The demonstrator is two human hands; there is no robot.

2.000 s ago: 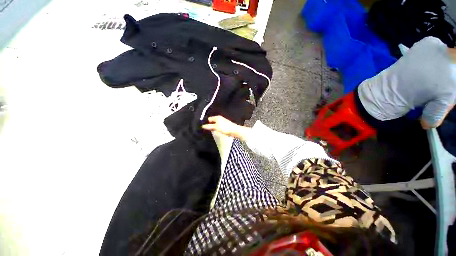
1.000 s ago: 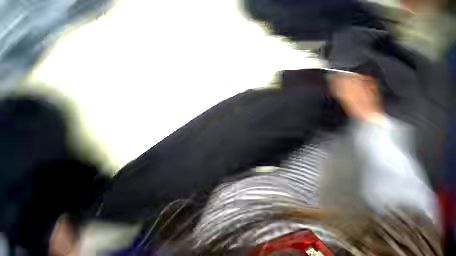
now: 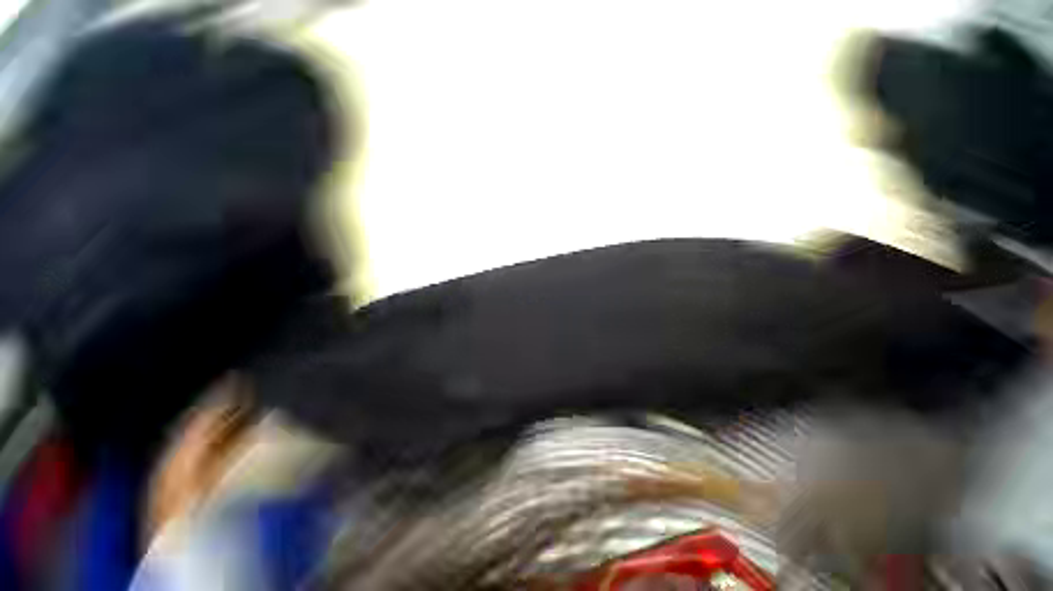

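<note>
The picture is strongly blurred. A black garment (image 3: 600, 323) lies stretched across the front of the pale table, close to the wearer's body. My left hand (image 3: 202, 456) is at the lower left, beside the garment's left end; the blur hides its fingers and whether it grips the cloth. My right hand is almost wholly cut off by the right edge, with only a skin-coloured sliver and a pale sleeve showing. No cord can be made out.
A large dark pile of cloth (image 3: 173, 196) stands at the left of the pale table (image 3: 600, 127). Another dark heap (image 3: 970, 127) is at the upper right. Blurred blue and red shapes show at the lower left.
The view has swung left. The dark pile and my left hand show more fully. My right hand, earlier in view with a white cord at it, has shifted to the right edge and is nearly out.
</note>
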